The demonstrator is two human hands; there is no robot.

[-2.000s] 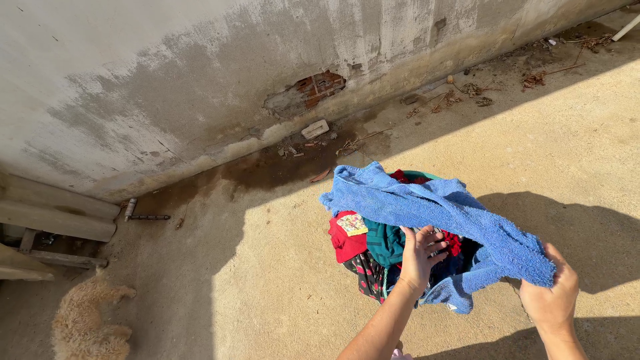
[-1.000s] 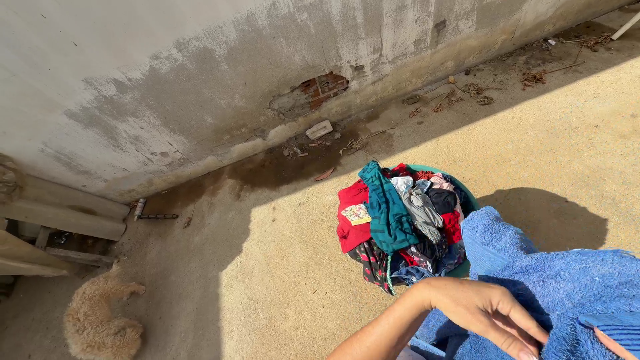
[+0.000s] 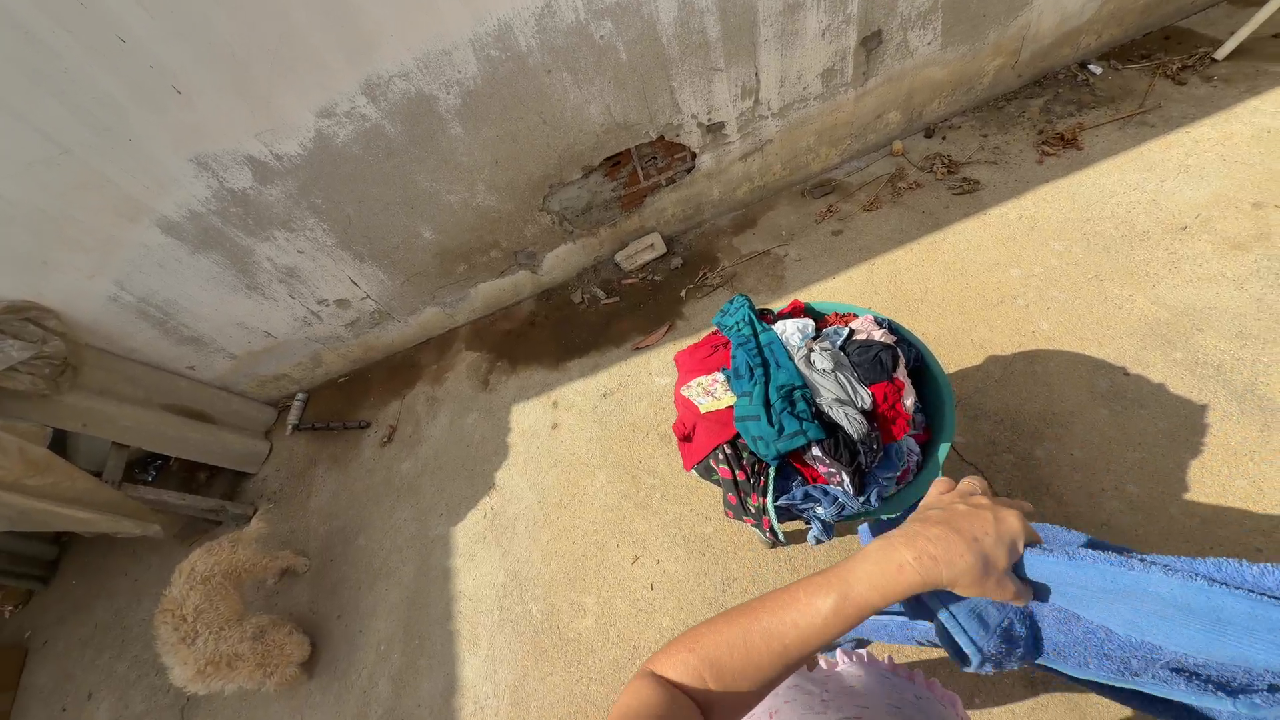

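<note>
My left hand grips a blue terry towel at the lower right, its fingers closed over the bunched cloth. The towel stretches off the right edge of the view, and my right hand is out of sight. Just beyond my left hand stands a round green tub heaped with clothes. On the heap lie a teal patterned garment, a red garment over the left rim, a grey cloth and a dark printed garment.
A curly-haired tan dog lies on the concrete floor at the lower left. Boards lean by the stained wall. A pale block, dry leaves and twigs lie along its base.
The blue towel has moved from over the tub to the right, uncovering the clothes. My left hand has shifted right with it. My right hand has left the view.
</note>
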